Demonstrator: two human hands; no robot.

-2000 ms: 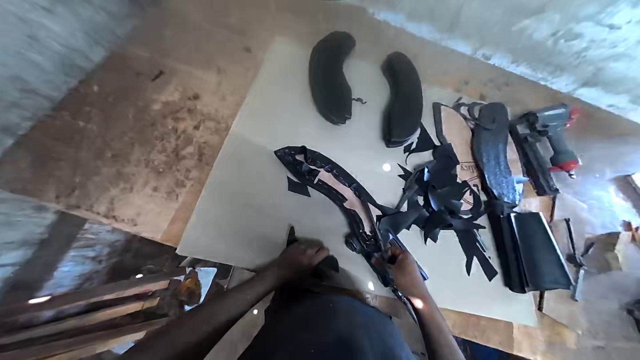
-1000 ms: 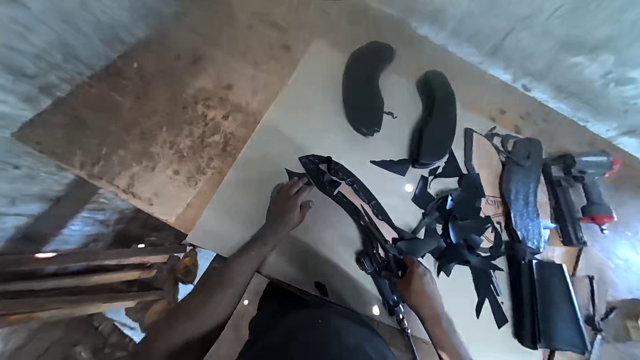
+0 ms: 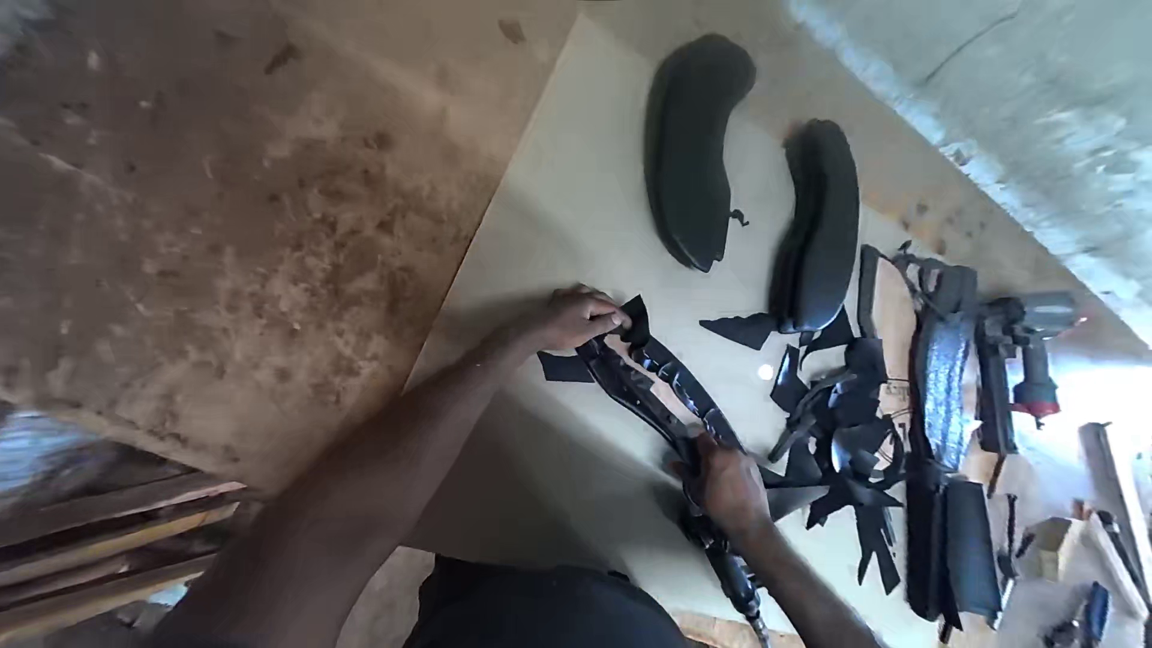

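Note:
My left hand (image 3: 587,320) pinches the black covering material (image 3: 635,317) at the upper end of a curved, black-covered piece (image 3: 666,396), whose tan inner face shows between folded edges. Lower down on that same piece, my right hand (image 3: 731,479) is closed around it or something lying on it; what is under the fingers is hidden. A dark tool (image 3: 733,576) with a metal tip extends from below the right hand toward the lower edge of the view. Just below my left hand lies a small black scrap (image 3: 565,367).
Two curved black padded pieces (image 3: 697,148) (image 3: 823,225) lie at the far side of the pale board (image 3: 540,225). Black offcuts (image 3: 855,432) are heaped to the right, beside more covered pieces (image 3: 945,360) and a pneumatic nailer (image 3: 1012,360). Wooden slats (image 3: 117,558) are at lower left.
My left hand has moved from near the body up to the curved piece's far end, where it now grips the black material. My right hand stays at the lower part. The view has shifted.

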